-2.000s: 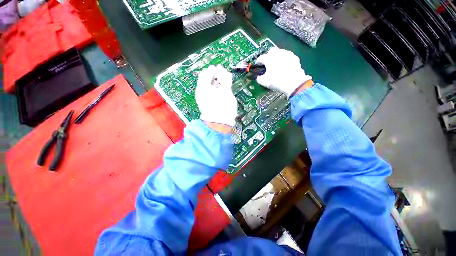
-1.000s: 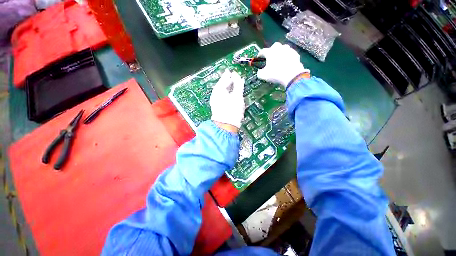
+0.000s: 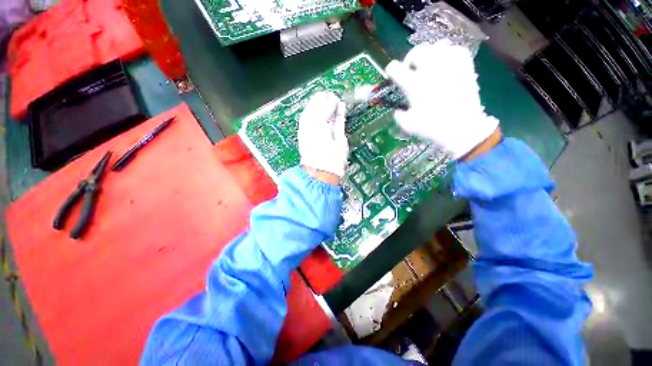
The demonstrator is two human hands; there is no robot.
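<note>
A green circuit board (image 3: 372, 171) lies solder side up on the bench, its left edge over a red mat. My white-gloved right hand (image 3: 443, 93) is shut on small dark-handled cutters (image 3: 386, 95), raised over the board's upper right part. The cutters are blurred, and their jaws point left toward my left hand. My white-gloved left hand (image 3: 324, 134) is over the board's left middle part with its fingers curled upward; something small may be at the fingers, but I cannot tell.
Long-nose pliers (image 3: 87, 194) and a thin dark stick (image 3: 144, 143) lie on a red mat (image 3: 143, 257) at left. A black tray (image 3: 82, 114) is beyond them. A second board (image 3: 272, 18) with a silvery heatsink (image 3: 312, 39) is at the top, with a clear bag (image 3: 447, 27) behind my right hand.
My right hand has risen and moved right and nearer the camera with the cutters, away from the board's top corner. My left hand has stayed nearly in place over the board.
</note>
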